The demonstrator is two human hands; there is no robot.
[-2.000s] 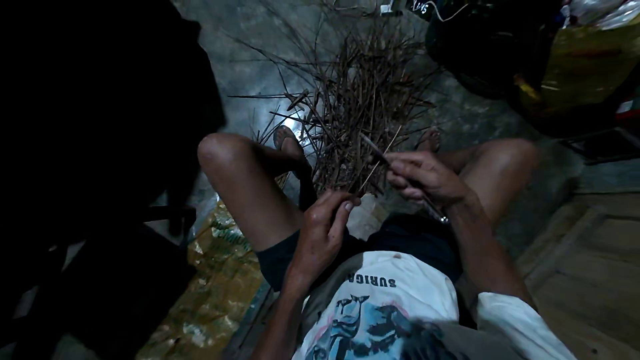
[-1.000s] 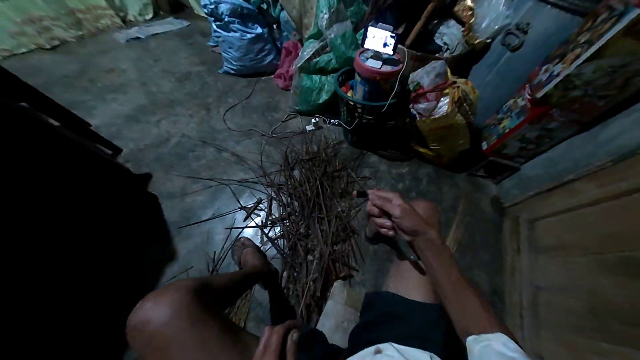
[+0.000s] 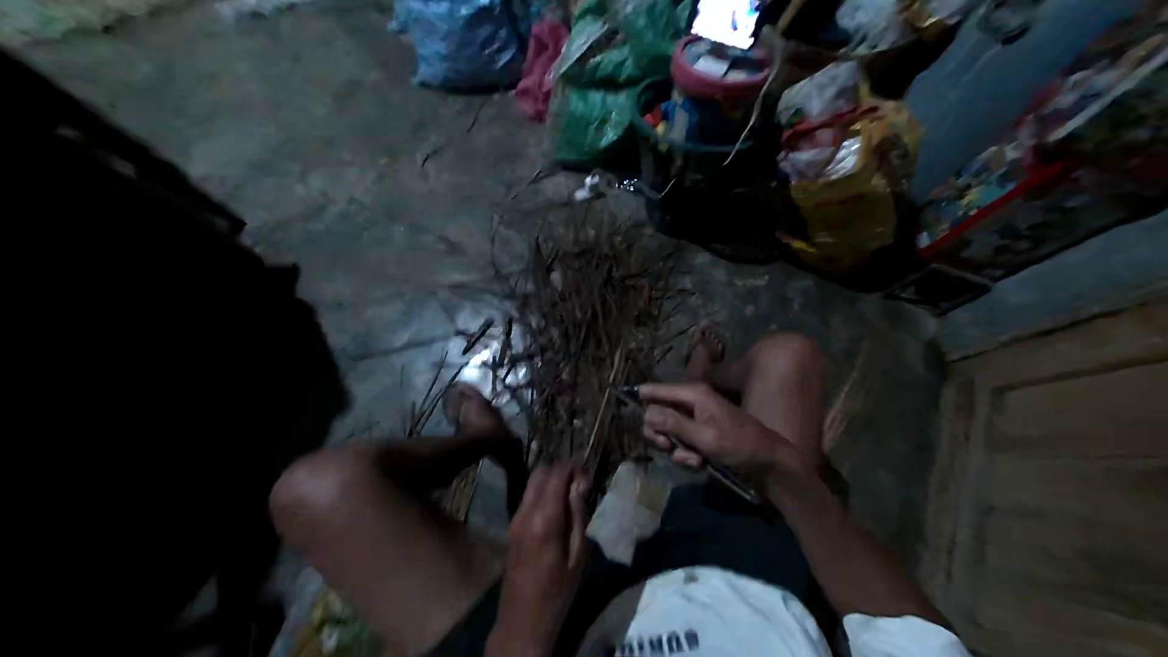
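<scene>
A heap of thin brown sticks or plant ribs (image 3: 589, 301) lies on the floor between my feet. My left hand (image 3: 550, 516) is closed at the near end of a thin pale strip (image 3: 602, 415), which points up and away over the heap. My right hand (image 3: 707, 424) grips a slender knife-like tool (image 3: 733, 483); its dark tip shows past my fingers, close to the strip, and its other end runs back below my palm. Whether the tip touches the strip cannot be told, as the view is blurred.
Beyond the heap stand a blue bag (image 3: 465, 46), green bags (image 3: 598, 119), a pink-rimmed container (image 3: 721, 73) under a lit screen (image 3: 725, 20), and a yellow bag (image 3: 844, 201). A white plug (image 3: 589, 188) with a cord lies nearby. A wooden panel (image 3: 1077, 484) is at right.
The view has swung strongly. My left hand, low at the frame's edge one second ago, is now farther up over my lap with the pale strip in it. My right hand still grips the tool.
</scene>
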